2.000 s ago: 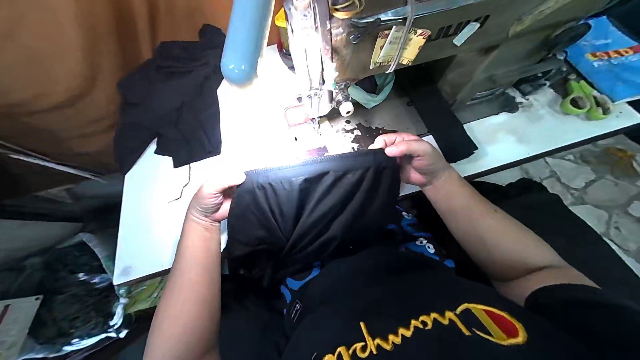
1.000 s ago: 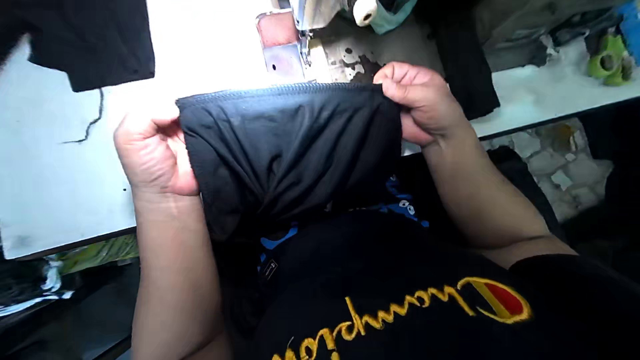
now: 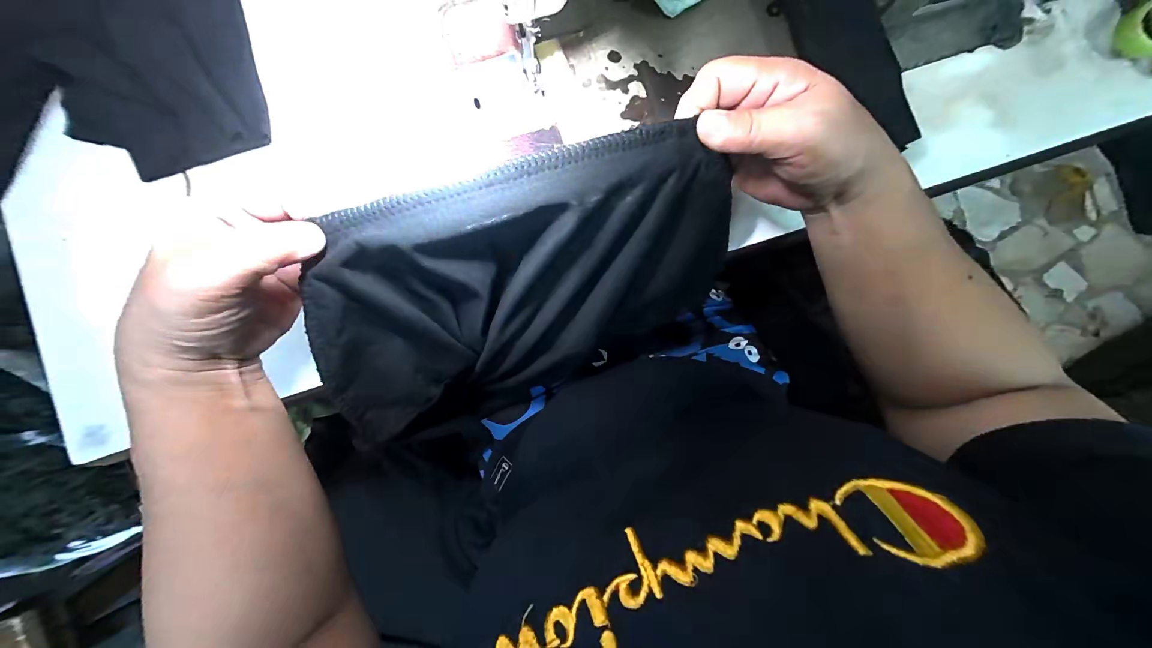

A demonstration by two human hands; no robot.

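A black fabric garment piece [image 3: 540,243] is stretched between my two hands, its stitched top edge running up to the right. My left hand [image 3: 225,288] pinches the left end of that edge between thumb and fingers. The right end is pinched by my right hand [image 3: 783,126], which sits higher in view. Just beyond the edge is the needle and presser-foot area of a sewing machine [image 3: 531,54], partly lost in glare. The lower part of the fabric hangs in folds against my dark shirt.
Another black cloth [image 3: 171,81] lies at the upper left of the white sewing table [image 3: 63,270]. A dark fabric strip [image 3: 846,63] lies right of the machine's needle area. Part of a green-handled tool [image 3: 1134,36] shows at the upper right edge. Stone-patterned floor [image 3: 1071,234] is visible below the table.
The view has moved much closer to the hands and fabric. Both hands still hold the stitched edge, which was nearly level a second ago and now slants up to the right.
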